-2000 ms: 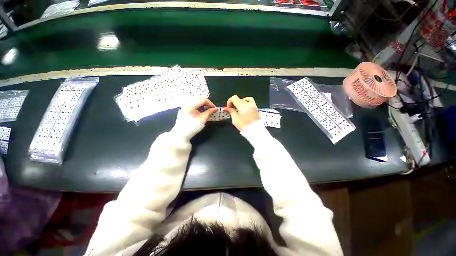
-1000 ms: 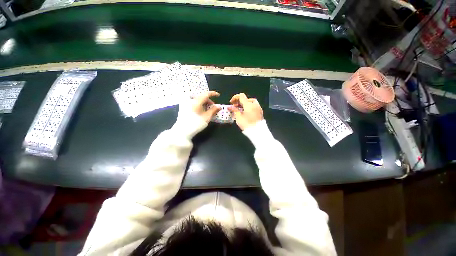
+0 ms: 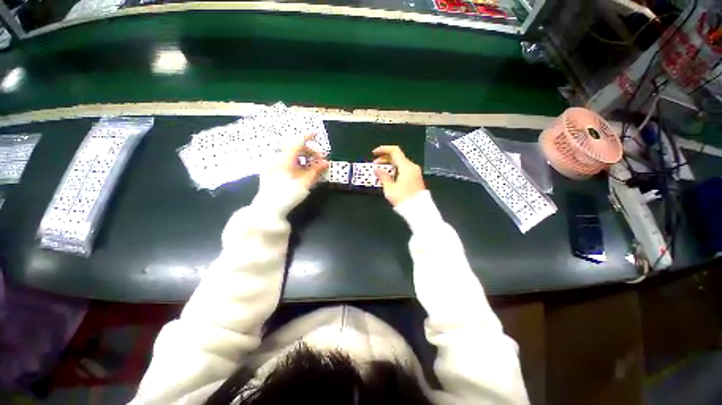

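A short white board panel (image 3: 361, 174) with black marks and a dark dividing line spans the space between my hands. My left hand (image 3: 299, 164) grips its left end, close to the loose pile. My right hand (image 3: 400, 176) grips its right end between thumb and fingers. The loose panel pile (image 3: 237, 150) lies fanned just left of and beyond my left hand. The right-hand panel stack (image 3: 507, 180) lies slanted on a clear plastic bag (image 3: 445, 152). The fingers hide both ends of the held panel.
A bagged panel pack (image 3: 91, 186) lies far left, with another (image 3: 14, 157) at the left edge. A pink fan (image 3: 580, 142), a dark phone (image 3: 587, 229) and a white power strip (image 3: 643, 213) are at the right. The green conveyor belt (image 3: 356, 63) runs beyond the bench.
My hands have moved apart, the left one toward the loose pile. More of the white board with its dark dividing line now shows between them.
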